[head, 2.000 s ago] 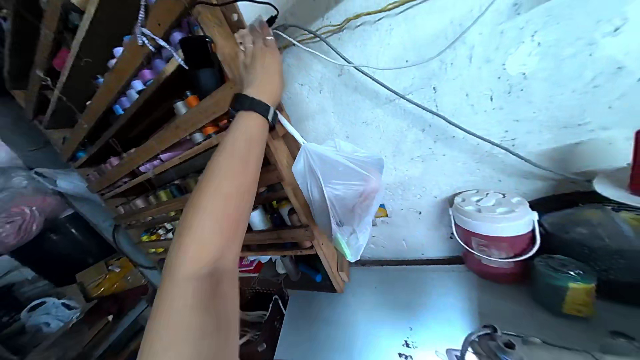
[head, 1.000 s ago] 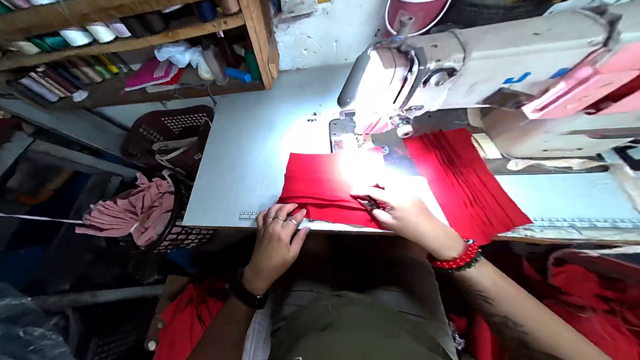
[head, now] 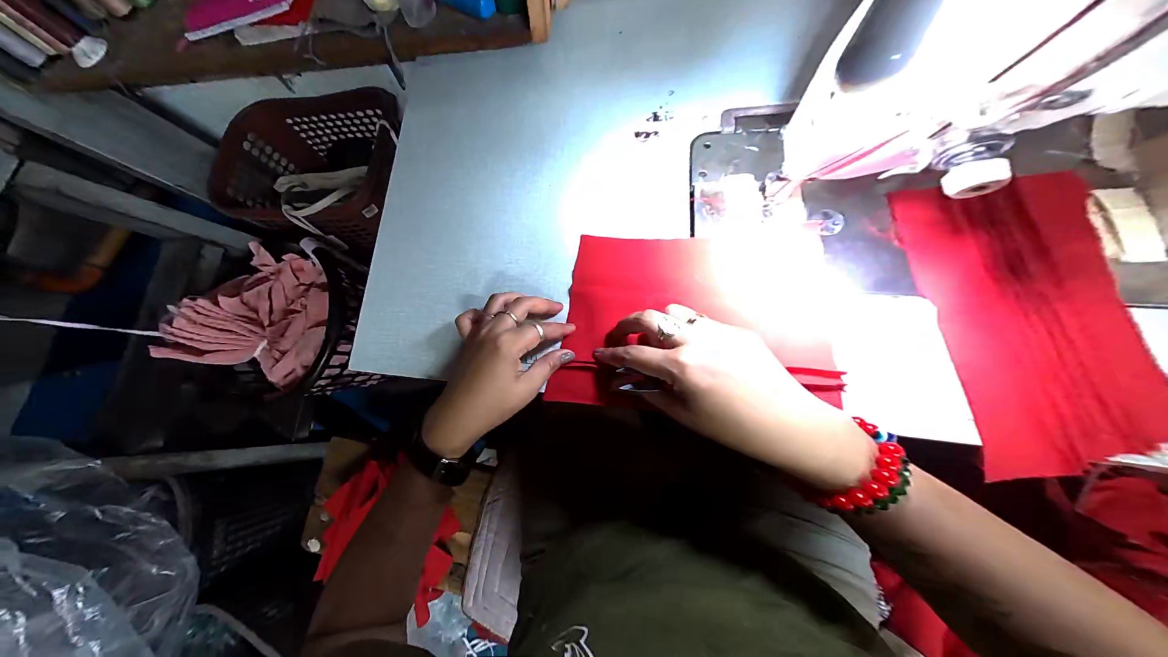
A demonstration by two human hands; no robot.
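Note:
A red fabric piece (head: 657, 274) with a pleat-like fold lies at the table's front edge, below the needle area of a sewing machine (head: 903, 119). My left hand (head: 506, 351) rests at its left edge, fingertips on the fold and some small pale item under them. My right hand (head: 703, 365) is on the cloth, its fingers curled around a small dark metal tool (head: 639, 383), perhaps thread snips; the palm hides most of it. Glare from the machine's lamp washes out the cloth's right part. Another stack of red fabric (head: 1031, 319) lies to the right.
Left of the grey table (head: 484, 182) stand a brown plastic basket (head: 306, 151) and a dark basket (head: 342, 338) with gathered pink fabric (head: 255, 315). A wooden shelf (head: 301, 55) holds thread spools at upper left. Clear plastic (head: 82, 547) lies at lower left.
The view has swung from the thread shelf down to the sewing table and come closer. Since one second ago, both hands have stayed at the red cloth.

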